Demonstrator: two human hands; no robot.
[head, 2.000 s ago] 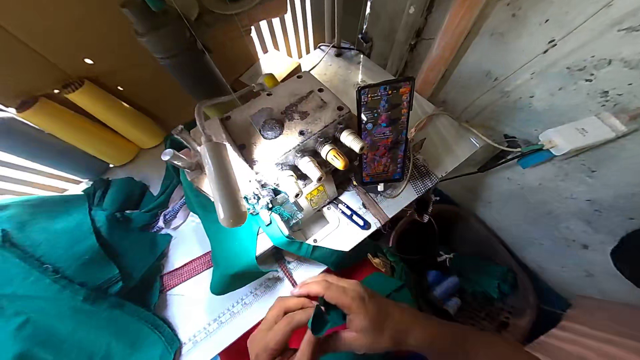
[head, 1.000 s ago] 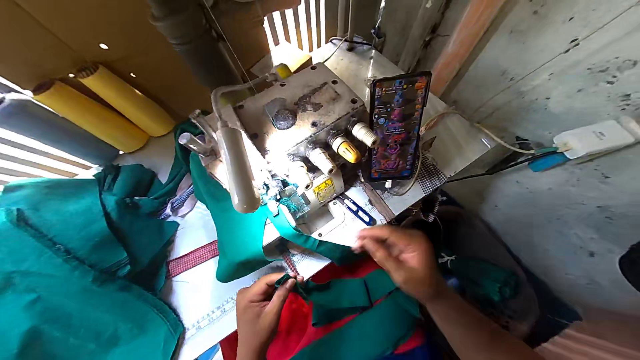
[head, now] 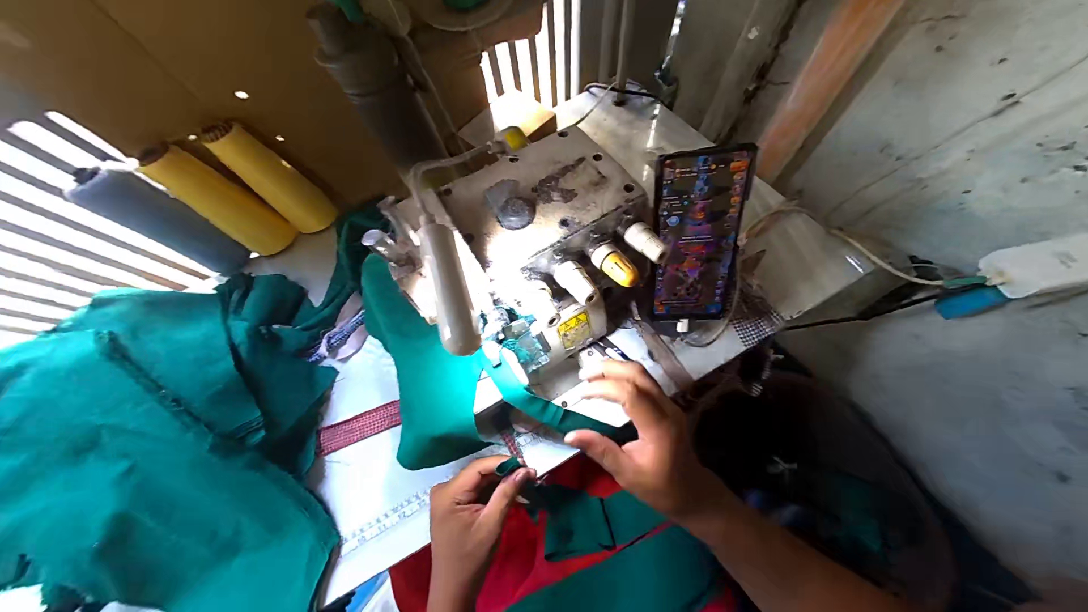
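An overlock sewing machine (head: pixel 544 212) stands on the white table, a green fabric piece (head: pixel 433 382) lying at its presser foot. From there a narrow green strip (head: pixel 527 404) runs down to the right, under my right hand (head: pixel 646 433). That hand is raised with fingers spread, over a pair of blue-handled thread snips (head: pixel 608 348), now mostly hidden. Between thumb and forefinger, my left hand (head: pixel 484 501) pinches the end of a green fabric piece at the table's front edge. More green fabric (head: pixel 612 518) and red cloth lie below both hands.
Green fabric (head: pixel 170 442) is heaped at the left, beside a red patterned band and a measuring tape (head: pixel 387 518). A lit phone (head: pixel 704 234) stands right of the machine. Thread cones (head: pixel 272 178) lie behind. A dark bin (head: pixel 816 476) is at the lower right.
My hands were together over the green fabric two seconds ago and are now apart. The right hand has moved toward the machine and opened, covering most of the snips.
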